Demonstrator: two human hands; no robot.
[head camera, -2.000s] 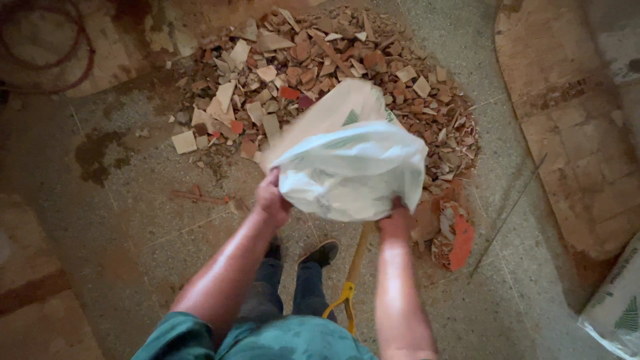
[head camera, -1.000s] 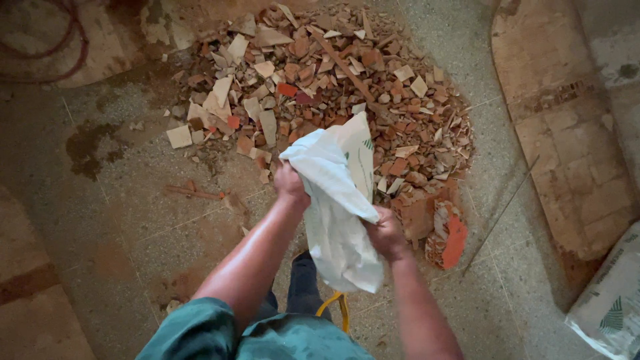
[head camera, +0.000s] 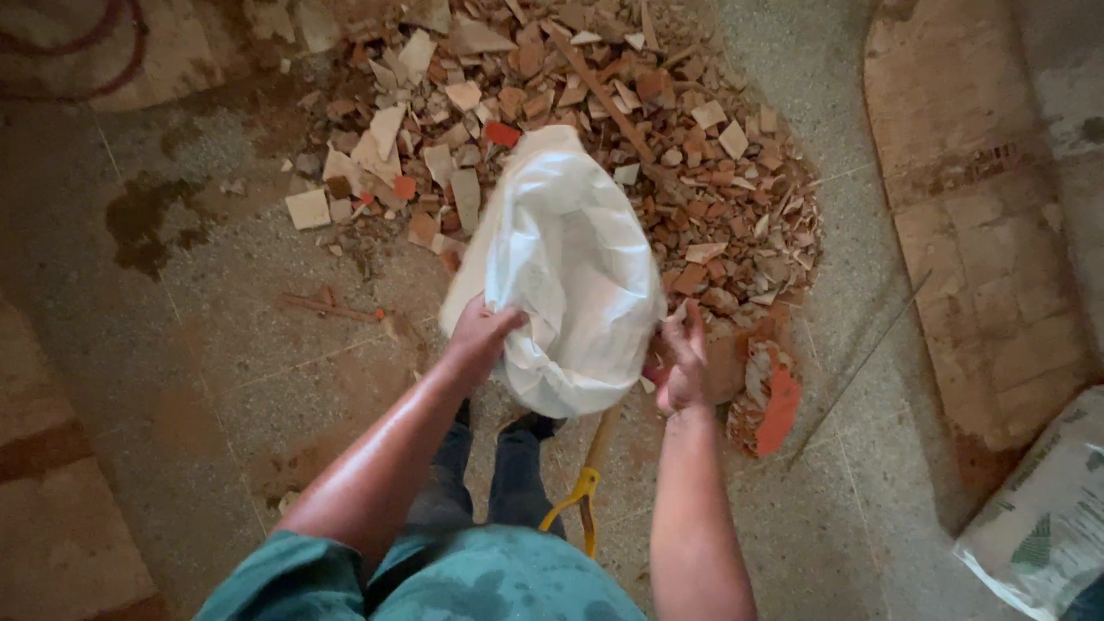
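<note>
A white woven plastic sack (head camera: 578, 285) hangs between my hands, its mouth spread wide and facing up at me. My left hand (head camera: 485, 336) grips the rim on the left side, thumb over the edge. Close against the sack's right side is my right hand (head camera: 681, 358), fingers partly bent; whether they pinch the rim cannot be told. Beyond the sack lies a heap of broken tile and brick rubble (head camera: 716, 207). Below the sack, a wooden shaft with a yellow D-shaped handle (head camera: 586, 487) stands near my legs; its far end is hidden.
A broken hollow brick piece (head camera: 776, 401) lies right of my right hand, with a thin rod (head camera: 862, 362) beyond it. Flattened brown sheets (head camera: 975, 224) cover floor at the right and left. A filled printed sack (head camera: 1044, 509) is at lower right, a reddish hose (head camera: 129, 52) at upper left.
The sack was bunched and folded between my hands a second ago; now its mouth is opened out. My right hand has moved up to the sack's right side.
</note>
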